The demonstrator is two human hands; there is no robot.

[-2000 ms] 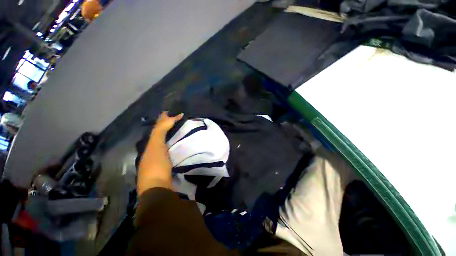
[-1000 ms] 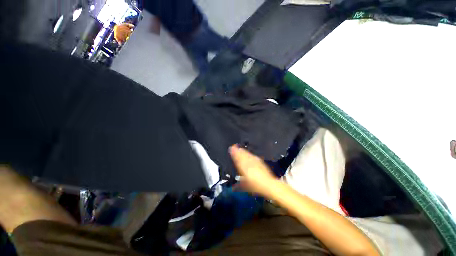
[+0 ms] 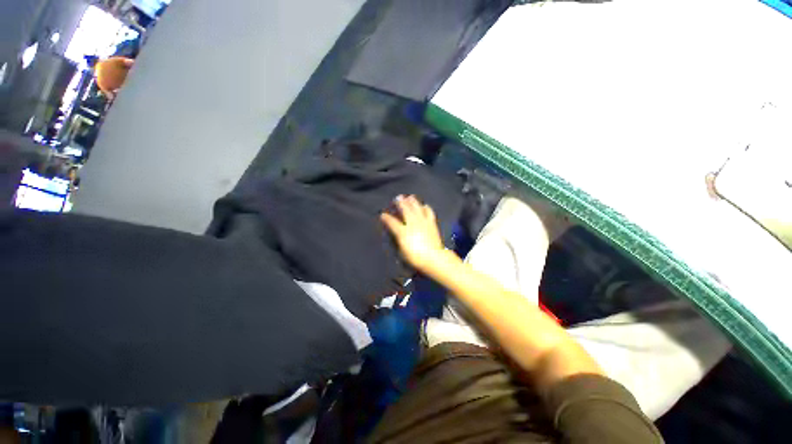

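A dark garment (image 3: pixel 339 225) lies bunched over my lap, and a wide smooth black part of it (image 3: pixel 148 303) stretches out to the left edge of the view. A strip of its pale inside (image 3: pixel 334 312) shows at the fold. My right hand (image 3: pixel 415 232) rests on top of the dark cloth with its fingers spread. It does not appear to hold anything. My left hand is not in view; the black cloth fills the lower left.
A white table (image 3: pixel 608 113) with a green ruler-marked edge (image 3: pixel 599 221) lies at the right, with part of the machine (image 3: pixel 764 182) at the far right. A grey surface (image 3: pixel 217 95) stands upper left. A dark flat panel (image 3: pixel 412 48) is beyond the garment.
The black part has been spread out to the left since the oldest frame. My left forearm has left the view. My right hand has come in and moved forward on the cloth. The other person's sleeve is gone.
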